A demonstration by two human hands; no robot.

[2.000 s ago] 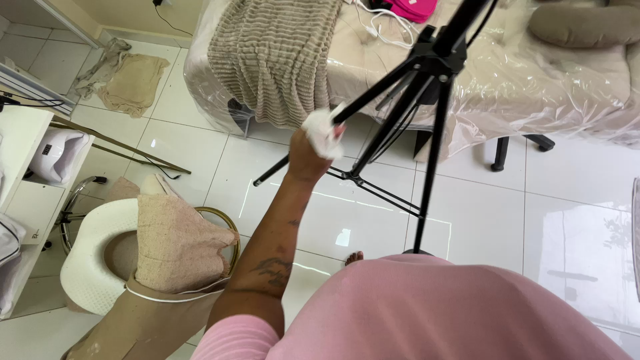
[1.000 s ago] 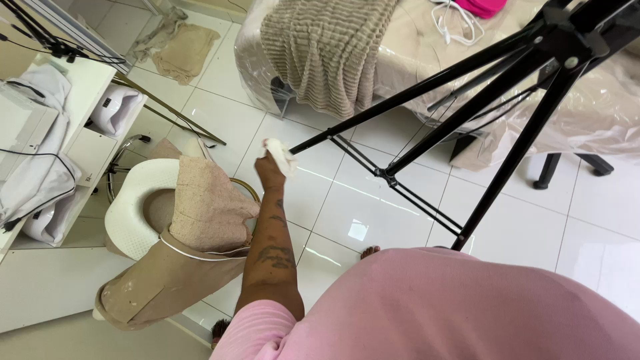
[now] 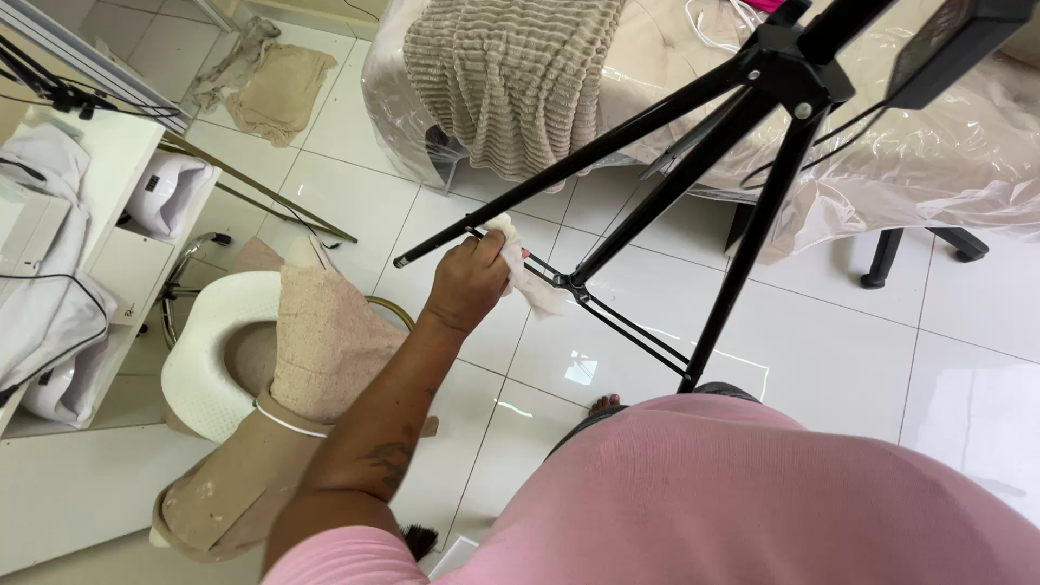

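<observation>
My left hand [image 3: 470, 280] grips a crumpled white cloth or wipe [image 3: 513, 256] against a thin lower brace of the black tripod [image 3: 674, 191], close to where the brace meets one leg. Part of the cloth hangs down past my fingers. The tripod stands tilted in view, its legs spread from a hub at the upper right, with a dark flat box-like part and a cable beside it. My right hand is out of view.
A bed or couch under clear plastic [image 3: 861, 195] carries a ribbed beige blanket [image 3: 512, 81]. At the left are a white ring cushion [image 3: 219, 357], a beige towel [image 3: 325, 341] and a white shelf unit [image 3: 122, 268]. Cloths [image 3: 280, 89] lie on the tiled floor.
My left hand with the cloth has shifted from near the leg's foot one second ago to the thin brace. The view has swung noticeably.
</observation>
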